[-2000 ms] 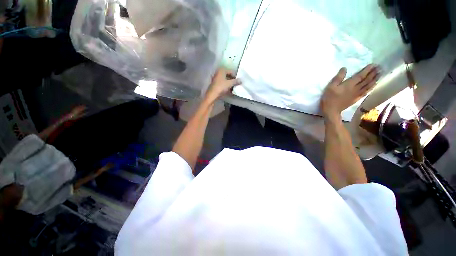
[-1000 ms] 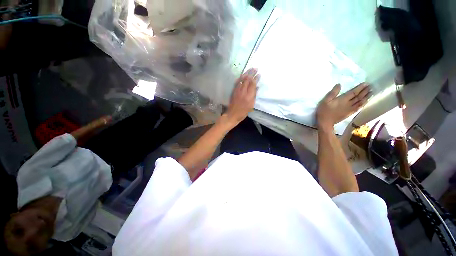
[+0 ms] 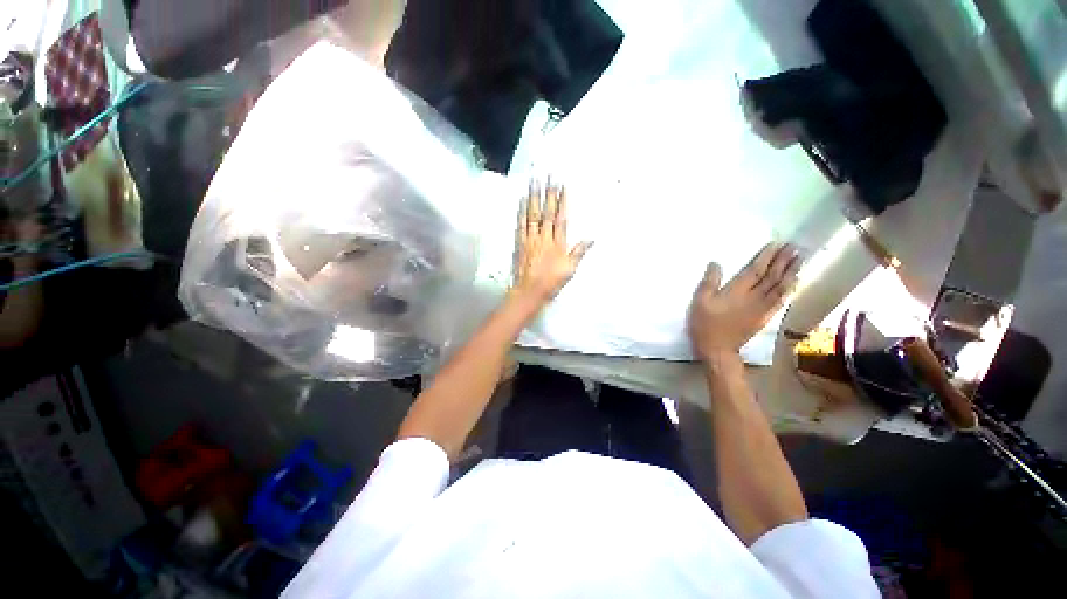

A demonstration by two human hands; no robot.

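Note:
A white sheet [image 3: 638,281] lies flat on the pale table near its front edge, with a thin dark line along its near edge. Its far edges blend into the bright cloth. My left hand [image 3: 544,252] lies flat on its left part, palm down, fingers apart and pointing away. My right hand [image 3: 743,307] lies flat on its right part, thumb spread, fingers pointing up and right. Neither hand grips anything.
A clear plastic bag [image 3: 339,222] bulges at the table's left. Black cloth [image 3: 503,59] lies at the back; a black bundle [image 3: 883,105] lies back right. The iron's handle [image 3: 936,380] and cords are at right. Red [image 3: 185,468] and blue crates [image 3: 298,491] stand below left.
The view has shifted, showing more of the table's back and its black cloth. My left hand has moved from the sheet's left edge onto the sheet and straightened. The other person is out of view.

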